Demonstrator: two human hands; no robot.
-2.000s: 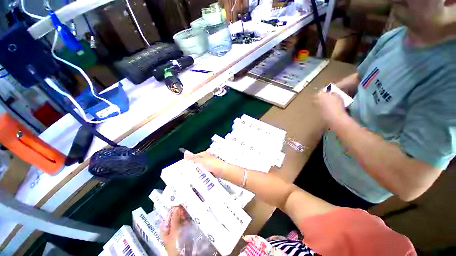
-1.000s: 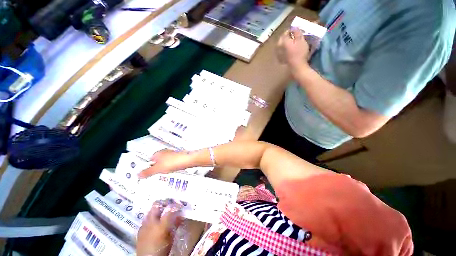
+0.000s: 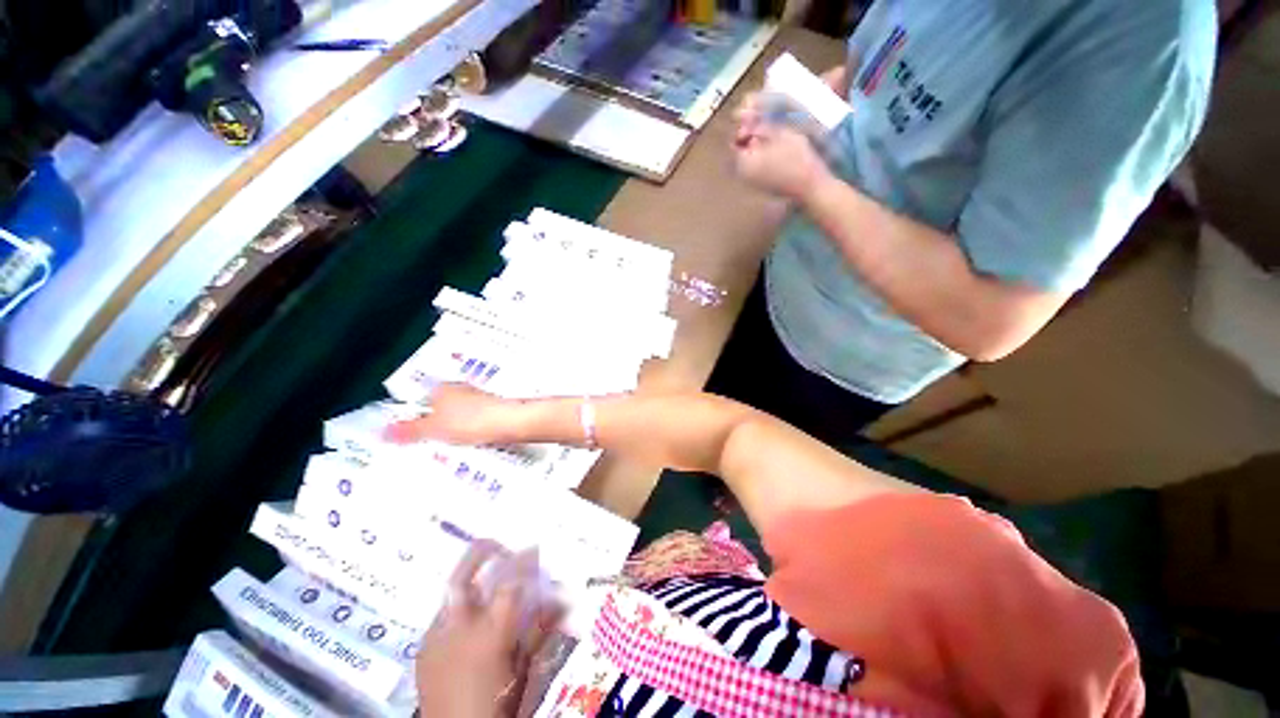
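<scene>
White toothbrush boxes (image 3: pixel 421 526) lie overlapping in a long diagonal row, some with dark lettering, round icons or barcode-like marks. My right hand (image 3: pixel 456 418) reaches across the row, its fingers on the far end of a box; whether it grips is unclear. My left hand (image 3: pixel 484 617) is blurred at the row's near side, over a box by my apron. Its fingers are closed on a crinkled clear bag (image 3: pixel 545 614). Part of that box is hidden by the hand and film.
A coworker (image 3: pixel 955 183) at the right holds a small white box (image 3: pixel 807 91). Clear film pieces (image 3: pixel 698 290) lie on the brown bench cover (image 3: pixel 674 211). The green belt (image 3: pixel 281 358) runs beside the row. A white shelf (image 3: pixel 183 218) holds tools; a dark fan (image 3: pixel 84 449) hangs at its edge.
The view has swung downward and to the right. My right hand has moved back along the row onto another box. My left hand stays by the apron with the clear film, now more bunched.
</scene>
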